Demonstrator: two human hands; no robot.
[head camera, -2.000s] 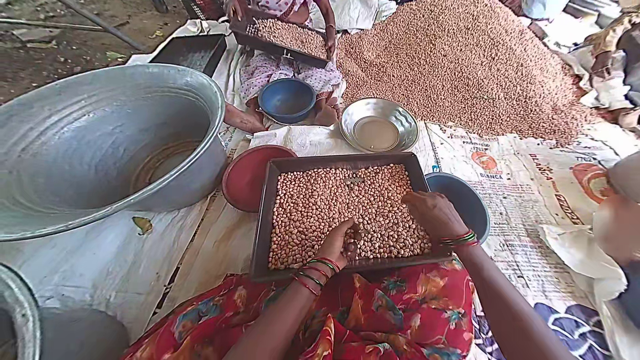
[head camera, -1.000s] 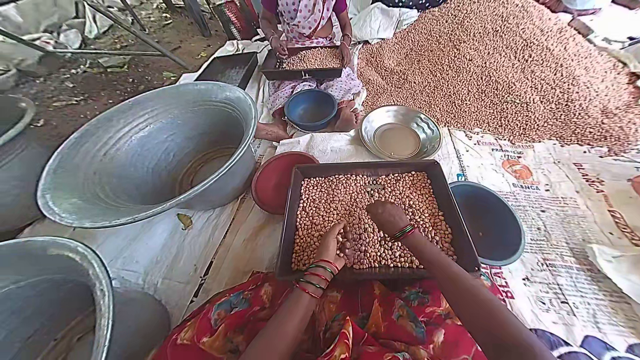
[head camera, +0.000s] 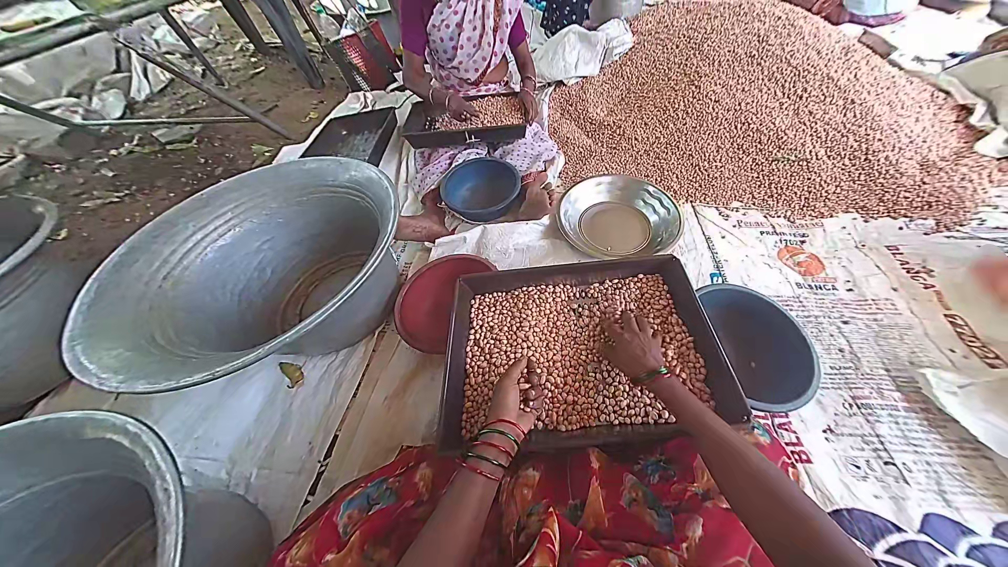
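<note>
A dark rectangular tray (head camera: 594, 437) rests on a lap covered by red flowered cloth (head camera: 614, 504). Small brown-pink nuts or seeds (head camera: 563, 339) fill it in a shallow layer. My left hand (head camera: 516, 394), with red and green bangles at the wrist, is at the tray's near left part, fingers curled over the nuts; whether it holds any is hidden. My right hand (head camera: 632, 343) lies on the nuts right of centre, fingers spread and touching them. A red bowl (head camera: 433, 307) adjoins the tray's left side, and a blue-grey bowl (head camera: 760, 346) its right side.
Large metal basins (head camera: 236, 268) stand on the left. Beyond the tray are a steel bowl (head camera: 620, 216) and a blue bowl (head camera: 481, 189). A person (head camera: 472, 47) sits opposite with hands in another dark tray (head camera: 465, 135). A large heap of nuts (head camera: 756, 110) lies at back right on printed sacking (head camera: 858, 346).
My right hand has moved from the tray's right edge to the middle, then slightly right, where its fingers spread. My left hand stays at the near left part. The view has shifted left.
</note>
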